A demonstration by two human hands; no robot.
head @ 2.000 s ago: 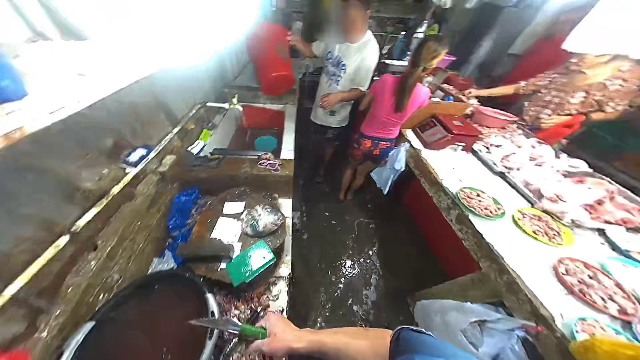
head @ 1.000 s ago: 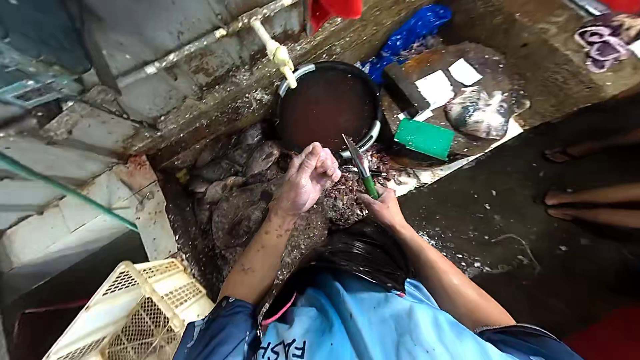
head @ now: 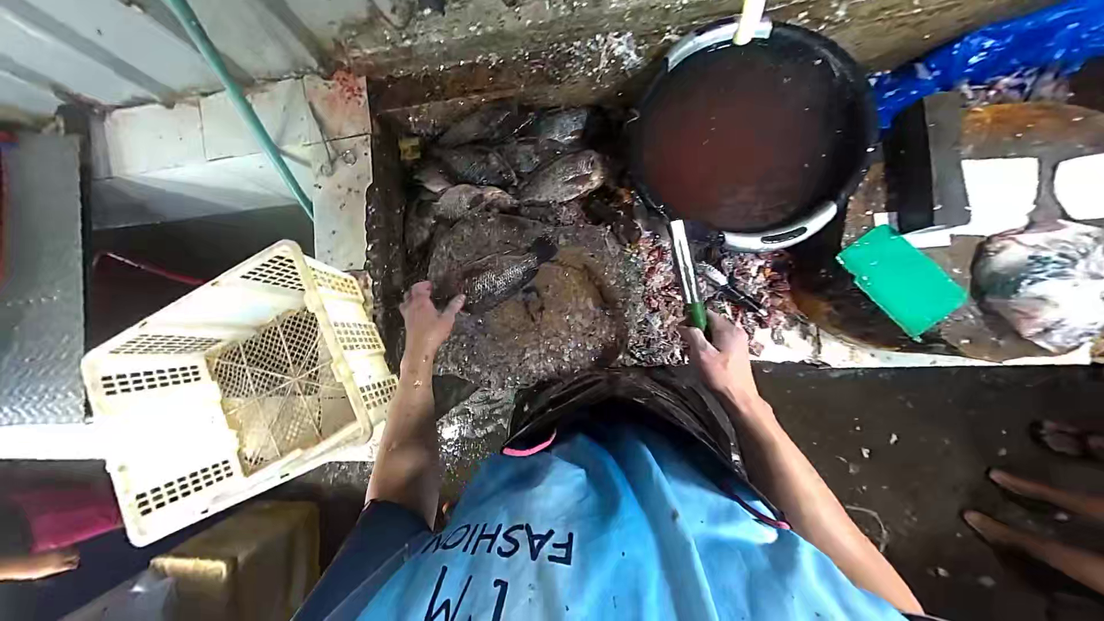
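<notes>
My left hand [head: 429, 317] rests on the head end of a scaled fish [head: 498, 278], which lies on a worn chopping block [head: 565, 323]. Its thumb and fingers are around that end. Several more whole fish [head: 561, 177] are heaped behind the block. My right hand [head: 720, 349] grips the green handle of a knife [head: 686, 267], its blade pointing away from me over reddish fish scraps [head: 660, 302]. Behind the knife stands a black tub [head: 750, 138] of dark red liquid.
An off-white plastic crate [head: 164, 414] stands tilted at the left. At the right are a green rectangular item [head: 902, 280], a filled plastic bag [head: 1044, 280] and blue plastic sheeting [head: 992, 65]. A person's bare feet [head: 983, 522] are on the wet floor at the lower right.
My left hand, raised with curled fingers one second ago, is down at a fish on the block. My right hand still holds the knife. The view has swung down from the aisle.
</notes>
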